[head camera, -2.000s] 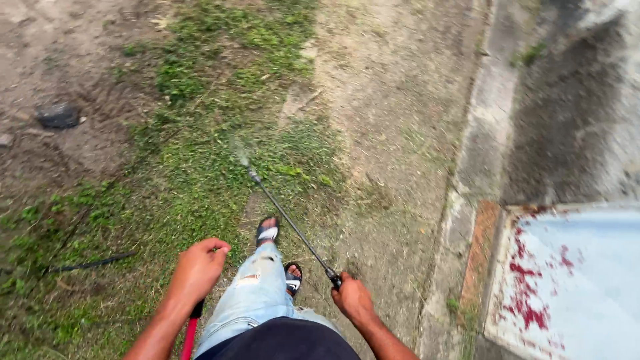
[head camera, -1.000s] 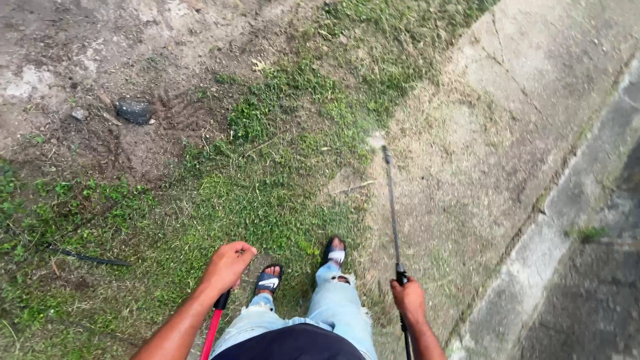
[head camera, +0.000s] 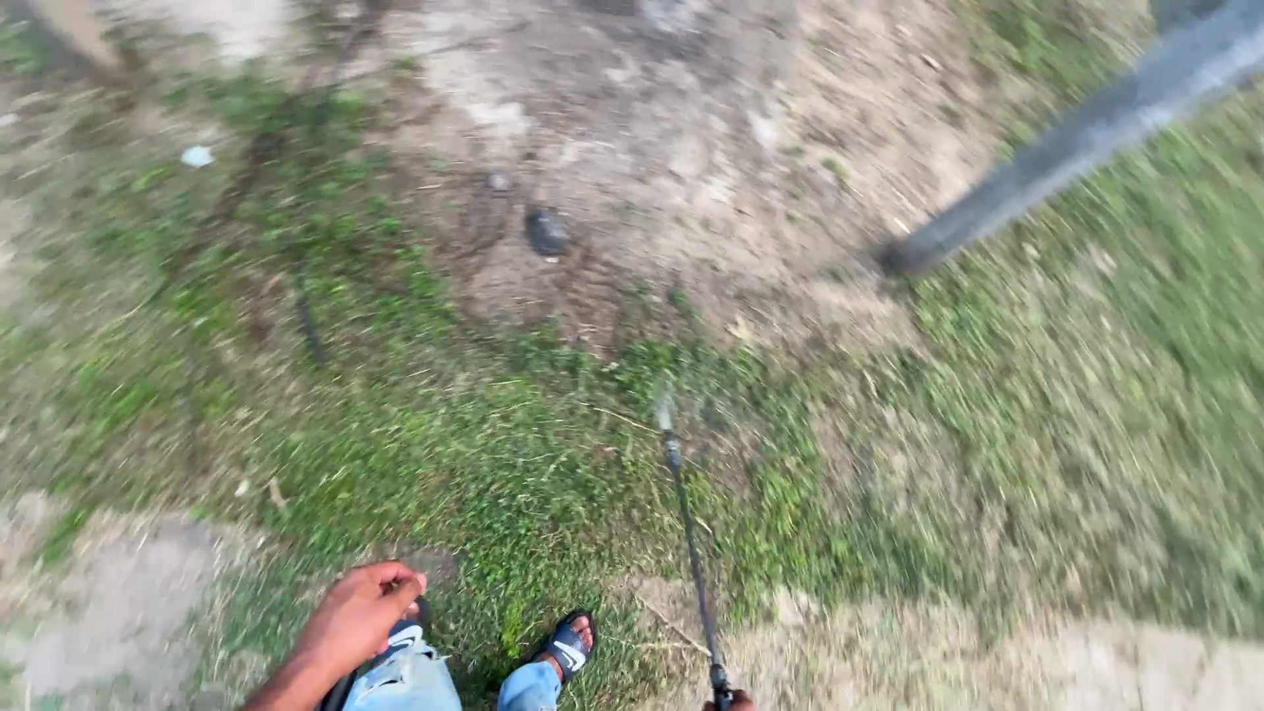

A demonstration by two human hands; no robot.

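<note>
My right hand [head camera: 731,701], mostly cut off by the bottom edge, grips the black handle of a sprayer wand [head camera: 694,553]. The thin wand points forward over the grass, and a whitish spray [head camera: 665,405] comes from its nozzle. My left hand [head camera: 365,612] is at the lower left with its fingers curled, above my leg in ripped jeans. A dark bar runs beneath that wrist; whether the fingers touch anything is hidden. A sandal [head camera: 571,644] is on my foot on the grass.
A grey metal pole [head camera: 1066,148] stands at the upper right. A dark stone [head camera: 546,232] lies on bare dirt ahead. Green grass [head camera: 474,454] crosses the middle, with a pale paved patch [head camera: 118,602] at the lower left. A small white scrap [head camera: 197,156] lies at the upper left.
The view has turned strongly, and the pole has come into sight while the concrete kerb has left it. The wand's spray now falls on grass near the bare dirt.
</note>
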